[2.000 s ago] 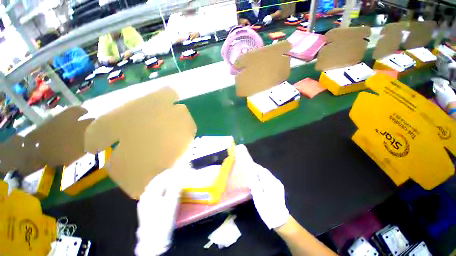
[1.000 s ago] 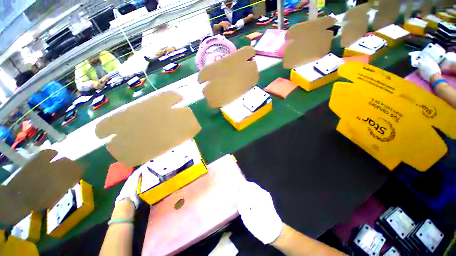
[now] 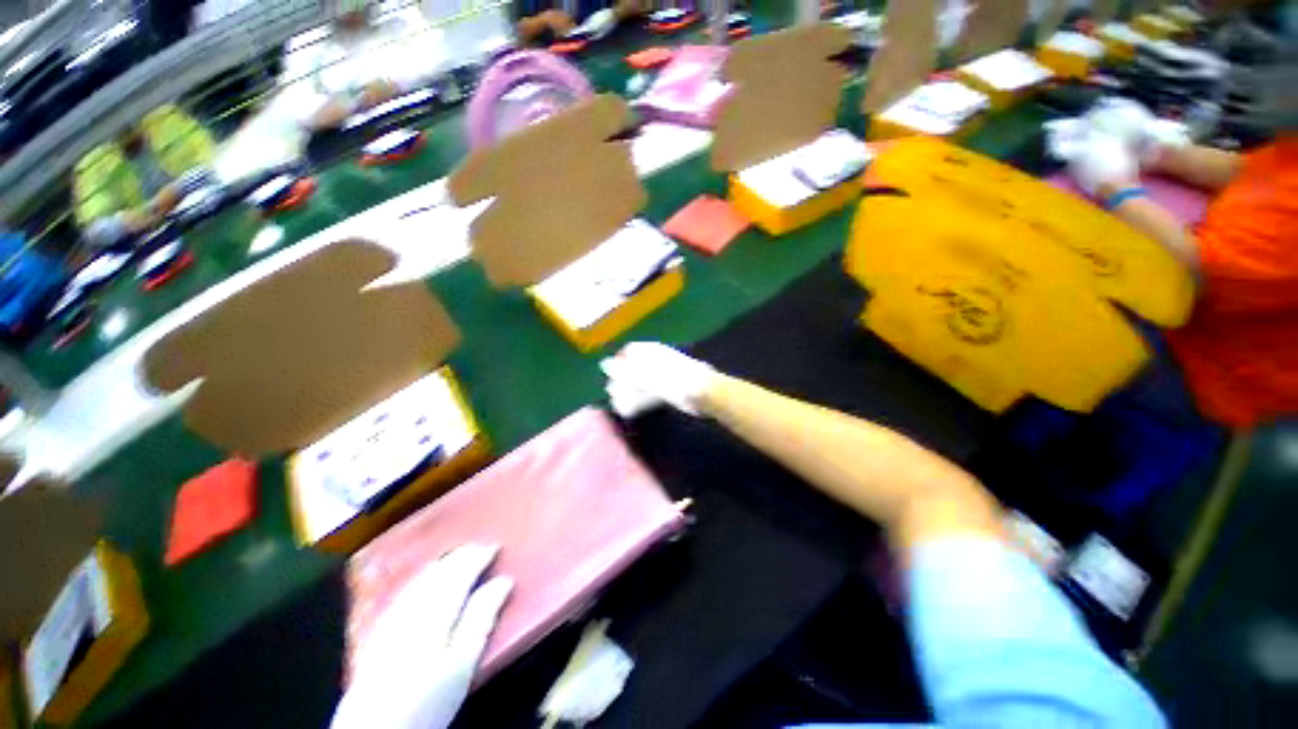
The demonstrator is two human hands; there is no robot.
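My left hand (image 3: 427,641), in a white glove, lies on the near left part of the pink packing pad (image 3: 548,527); its fingers are partly spread and nothing shows in it. My right hand (image 3: 658,380), also white-gloved, is just beyond the pad's far right corner, at the edge of the green belt; it is blurred and no object shows in it. The nearest open yellow carton (image 3: 406,499) stands on the belt behind the pad, brown lid raised, with a white unit inside. Another open carton (image 3: 626,311) stands beyond my right hand.
More open cartons (image 3: 804,207) stand along the green belt with orange-red foam squares (image 3: 214,509) between them. A flat yellow carton (image 3: 982,285) stands at the right, beside a person in an orange sleeve (image 3: 1253,285). A white scrap (image 3: 587,681) lies near the pad. Units (image 3: 1107,574) are low right.
My left hand has left the nearest carton and moved onto the pad. My right hand has moved forward to the belt edge. The carton now stands on the belt, off the pad. The view has shifted right.
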